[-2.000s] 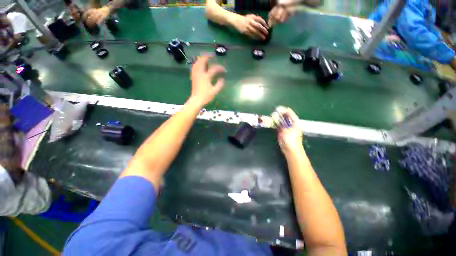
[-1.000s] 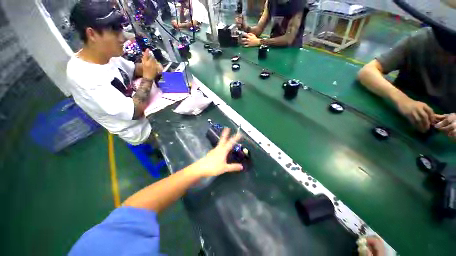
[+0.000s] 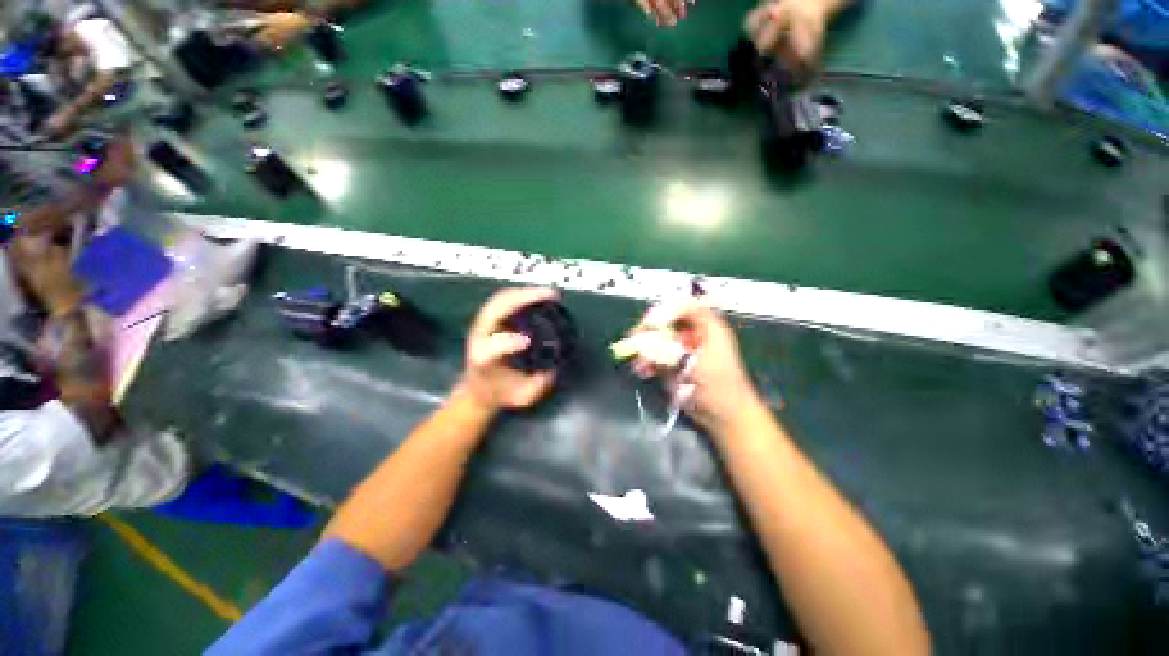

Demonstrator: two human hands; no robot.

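Note:
My left hand [image 3: 506,352] holds a black cylindrical housing [image 3: 549,336] just above the near bench, its round end turned to the right. My right hand [image 3: 692,359] is a little to the right, apart from the housing. Its fingers hold a small pale wired part [image 3: 656,349] with a yellowish end and thin white strands hanging down. The exact shape of this part is blurred. Two more housings lie on the bench at the left; one [image 3: 312,311] has blue-white parts at its end.
A white rail [image 3: 897,323] with small dark specks runs behind my hands. Beyond it, the green belt [image 3: 513,180] carries housings and end caps. A white scrap [image 3: 623,505] lies on the near bench. Board stock [image 3: 1147,423] is at the right. People sit at the left and across.
My left hand has come back from the housings at the left and now holds a housing near the middle. My right hand is now fully in view with the wired part. The view has turned right.

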